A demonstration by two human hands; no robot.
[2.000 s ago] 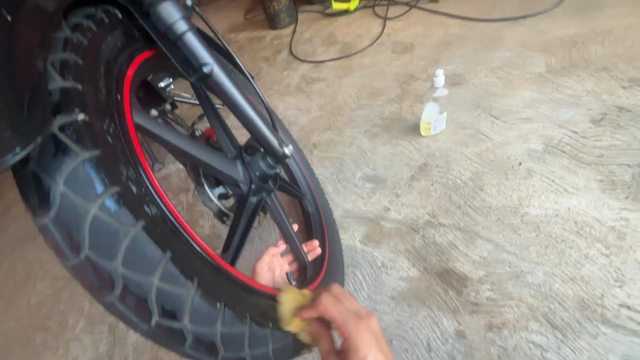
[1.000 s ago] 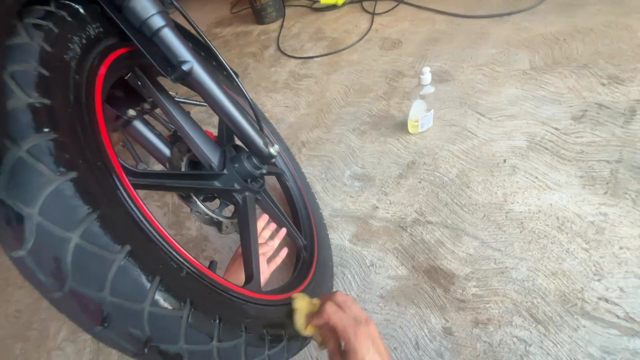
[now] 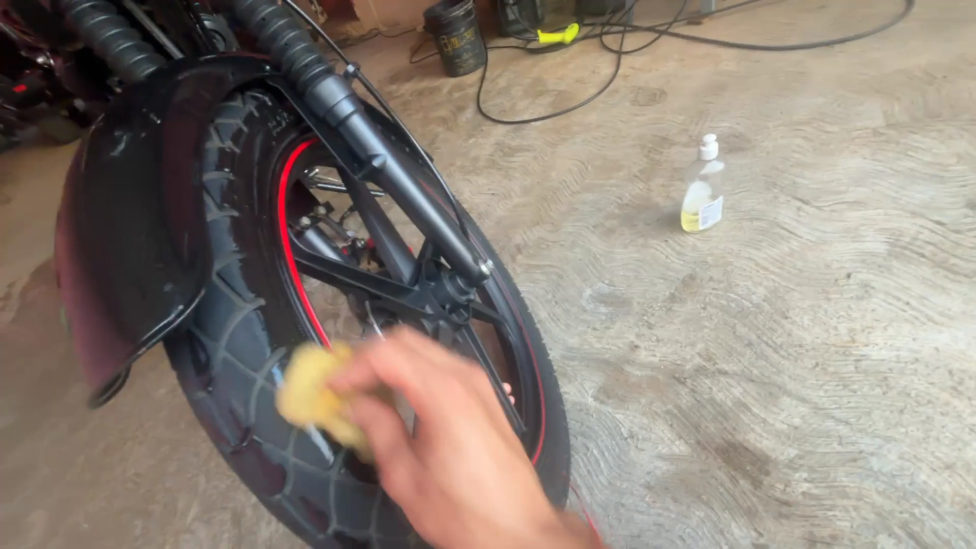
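My right hand (image 3: 450, 435) pinches a yellow sponge (image 3: 324, 393) between thumb and fingers, at the sidewall and tread of a black motorcycle tyre (image 3: 236, 320). The hand and sponge are blurred. Behind the black spoked wheel rim with its red stripe (image 3: 286, 221), only a few fingertips of my left hand (image 3: 508, 393) show between the spokes; the rest is hidden. A fork leg (image 3: 404, 206) runs down to the hub (image 3: 450, 293). The tyre has wet, shiny patches.
A clear bottle with a white cap and some yellow liquid (image 3: 702, 191) stands on the rough concrete floor (image 3: 762, 328). A black bucket (image 3: 455, 42), a dark hose (image 3: 549, 120) and a bright yellow nozzle-like thing (image 3: 559, 34) lie farther back. A black fender (image 3: 145, 221) covers the tyre's upper left.
My right hand has moved with the sponge from the wheel's lower edge up and left across the tyre. My left hand, seen open through the spokes before, is now mostly hidden. The view has shifted.
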